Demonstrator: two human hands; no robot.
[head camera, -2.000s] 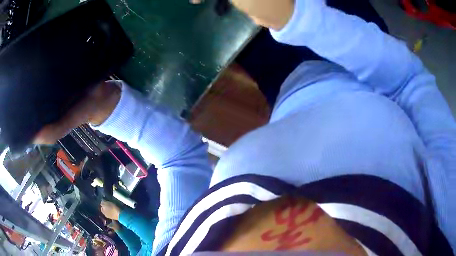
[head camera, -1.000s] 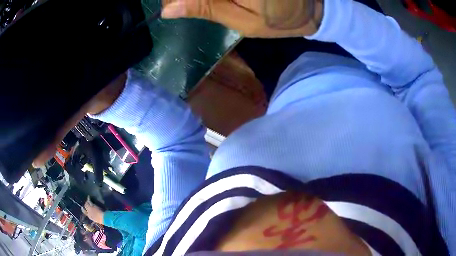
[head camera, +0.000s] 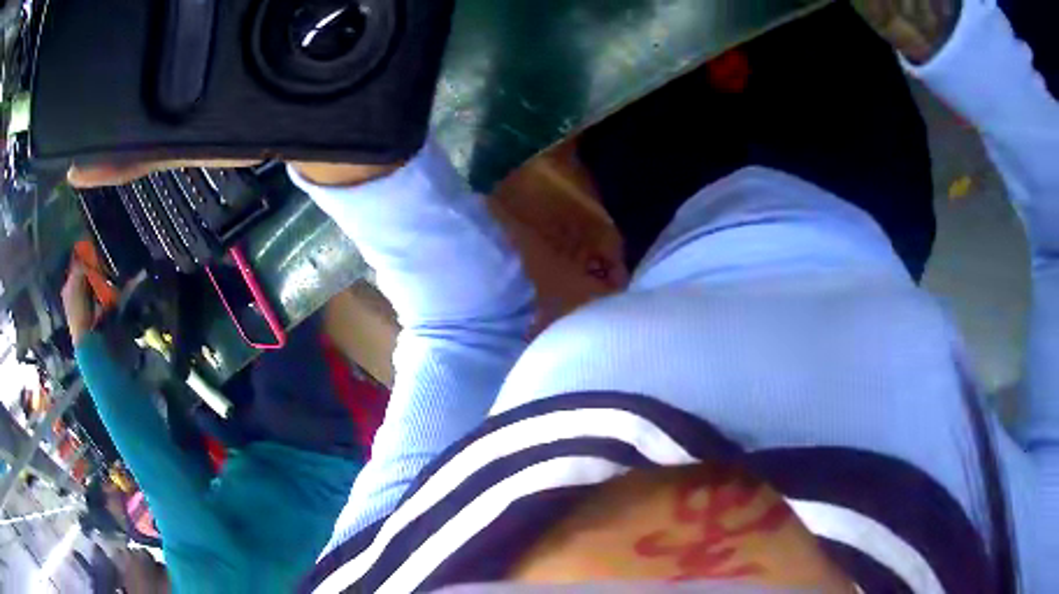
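My left hand (head camera: 232, 172) holds a black portable media player (head camera: 110, 81) at the upper left. Its plain back cover faces me, with a raised oval and a round speaker (head camera: 323, 41) with a shiny centre. The fingers and palm show along the lower edge; the rest of the hand is hidden behind the player. The player's top is cut off by the picture's edge. My right hand (head camera: 917, 21) is at the top right, away from the player, and cut off by the edge; its fingers are out of view.
The dark green bench (head camera: 523, 87) runs beneath the player. Stacked black players (head camera: 174, 221) lie below my left hand, beside a pink-cased smartphone (head camera: 258, 304). A cardboard box (head camera: 557, 221) is below the bench edge. A co-worker's teal sleeve (head camera: 128, 429) is at the lower left, the hand near an orange thing.
The player now shows its back and speaker clearly, higher in the picture. My right hand has moved away to the upper right. More of the stacked players and co-worker shows.
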